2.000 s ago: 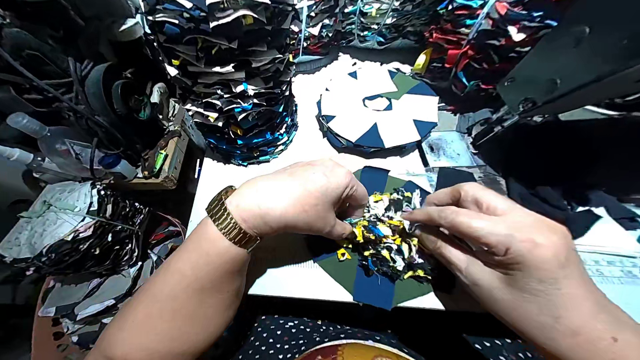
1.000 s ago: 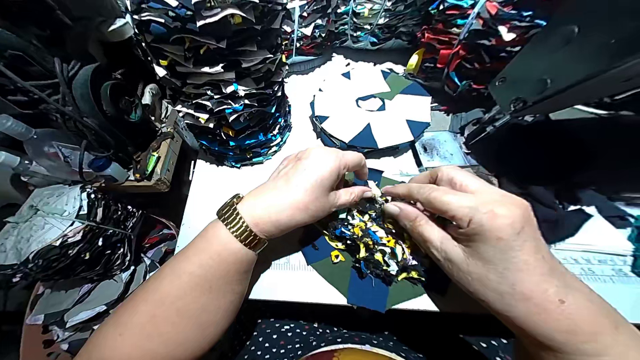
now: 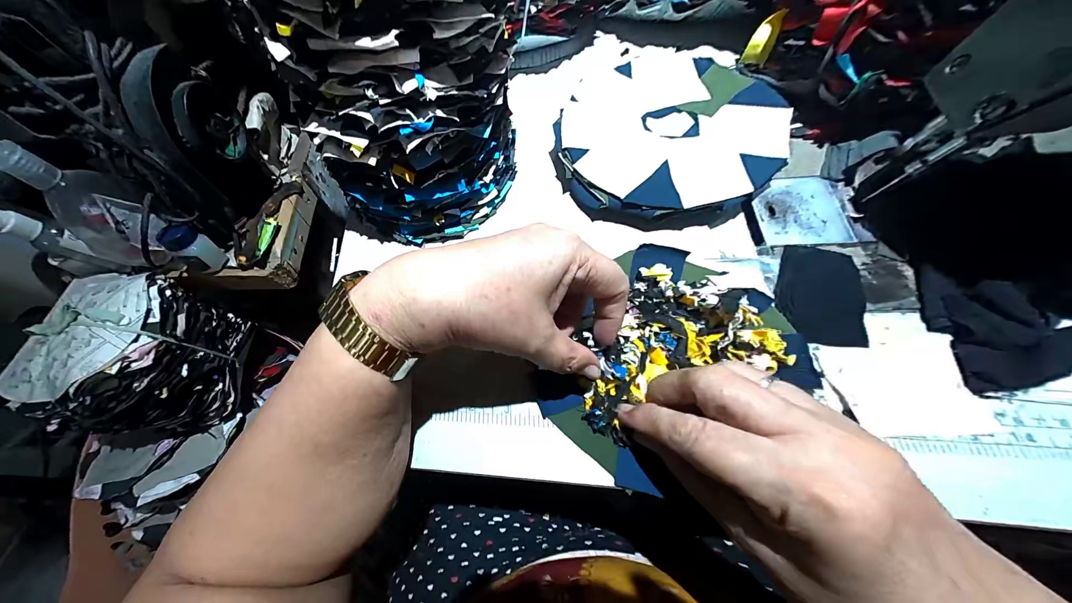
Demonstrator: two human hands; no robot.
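A loose heap of yellow, black, white and blue fabric scraps [image 3: 670, 335] lies on a round patchwork fabric piece [image 3: 590, 440] with navy and green wedges. From the left, my left hand [image 3: 502, 301], a gold-coloured watch [image 3: 360, 327] on its wrist, touches the heap with thumb and index finger; whether it pinches a scrap is not plain. At the heap's near right side, my right hand [image 3: 770, 444] has its fingers closed on the edge scraps. Behind the heap lies a stack of round patchwork pieces [image 3: 670, 134] in white, navy and green.
A tall stack of layered dark fabric [image 3: 419, 142] stands at back left. Further left are a wooden box [image 3: 289, 243], clear plastic bottles [image 3: 92, 201] and a tied fabric bundle [image 3: 193, 360]. Sewing-machine parts [image 3: 988, 109] overhang at right, above black fabric pieces [image 3: 821, 293].
My left hand has moved from the heap's far edge to its near left side. My right hand has also come down to the near side. The view has moved closer.
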